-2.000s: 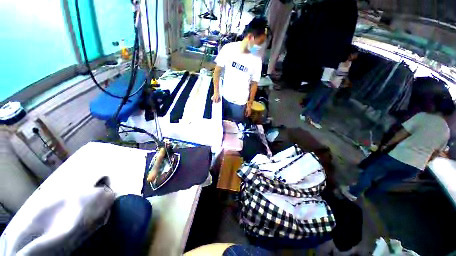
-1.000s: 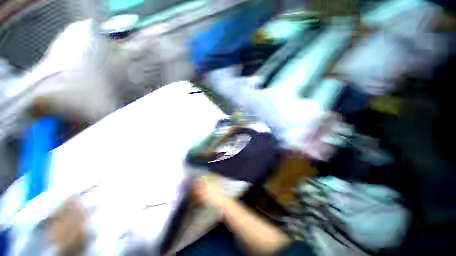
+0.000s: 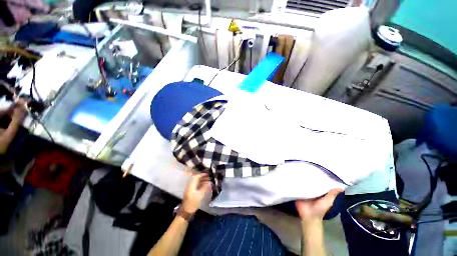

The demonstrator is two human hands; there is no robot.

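Observation:
A checked garment (image 3: 200, 142) with its white side (image 3: 265, 187) partly turned out lies on the white table. Its checked end lies over a navy pressing board (image 3: 173, 107). My left hand (image 3: 197, 191) grips the garment's checked near edge. My right hand (image 3: 320, 204) holds the near edge of the white part at the right. Its fingers are partly hidden under the cloth. The steam iron (image 3: 381, 220) is parked on its dark rest (image 3: 371, 245) at the right.
A bright blue narrow board (image 3: 263, 72) lies at the table's back. A pale bolster (image 3: 335, 45) stands behind. Another station with a glass-like partition (image 3: 145, 65) is at the left, with a person's hand (image 3: 15, 117) there. Dark cloth (image 3: 112, 192) lies below left.
The view has swung left from the neighbouring table and floor pile to my own table. Both hands are now clearly in view on the garment, and the iron shows at the far right.

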